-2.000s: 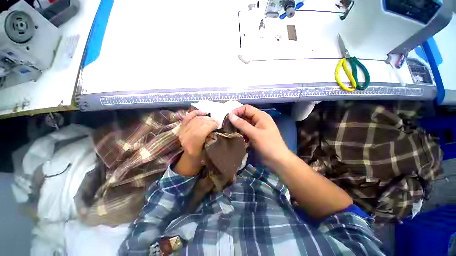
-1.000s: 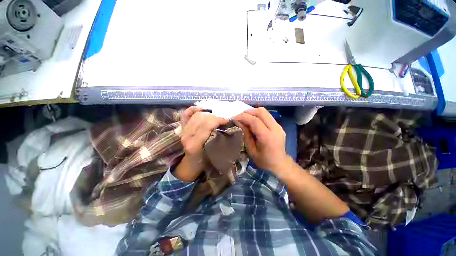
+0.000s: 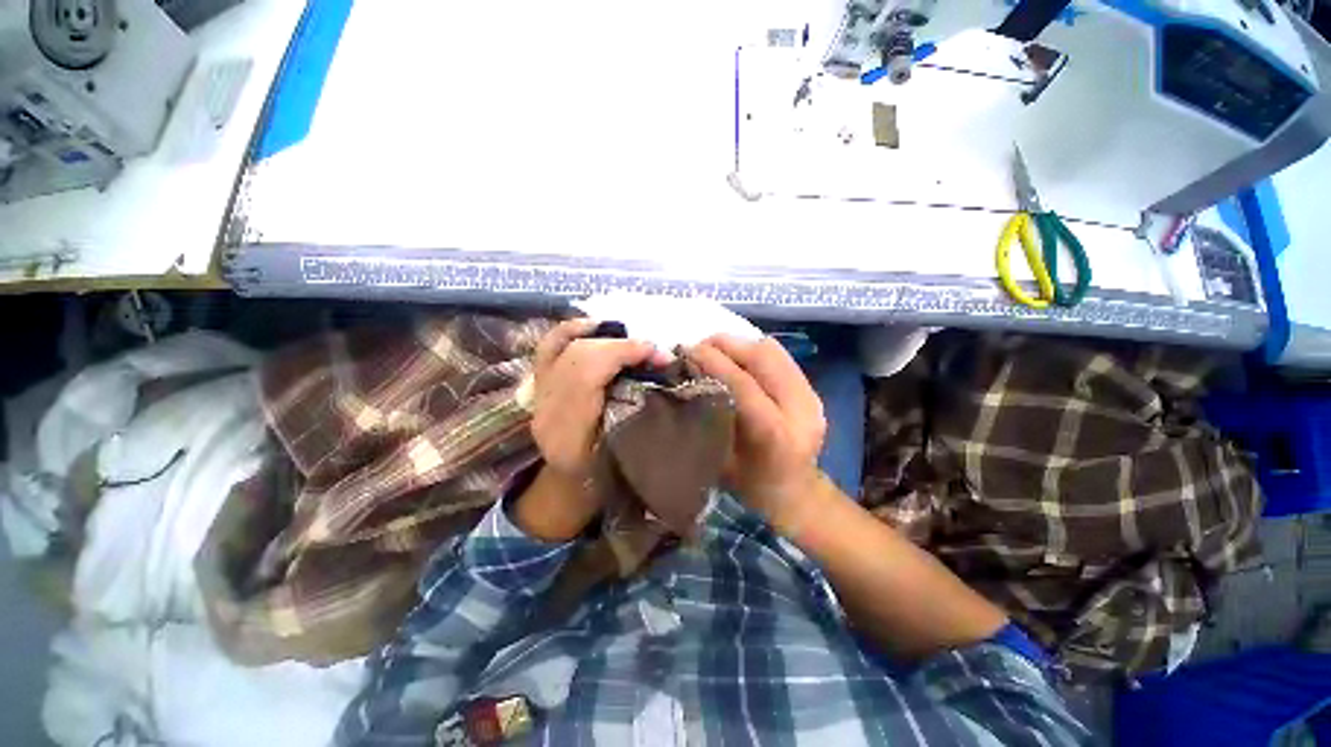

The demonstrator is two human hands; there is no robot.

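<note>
A brown cloth piece (image 3: 674, 455) with a rough pale upper edge hangs between my hands above my lap. My left hand (image 3: 577, 409) grips its left side, with the thumb at the top edge. My right hand (image 3: 766, 416) grips its right side, with the fingertips close to the left thumb. A white cloth patch (image 3: 660, 318) shows behind the fingertips, at the table's front edge. The fingertips partly hide the gripped edge. A brown plaid garment (image 3: 394, 423) spreads from the left hand toward the left.
The white sewing table (image 3: 482, 132) has a ruler strip (image 3: 584, 277) along its front. Scissors (image 3: 1042, 256) lie below the sewing machine (image 3: 1241, 88). A dark plaid pile (image 3: 1080, 453) hangs right, a white cloth pile (image 3: 146, 540) lies left, and a blue crate (image 3: 1226, 701) stands lower right.
My right hand has turned inward and moved nearer my left hand, both still gripping the cloth. The brown flap hangs slightly wider. The table and scissors sit slightly further right in the view.
</note>
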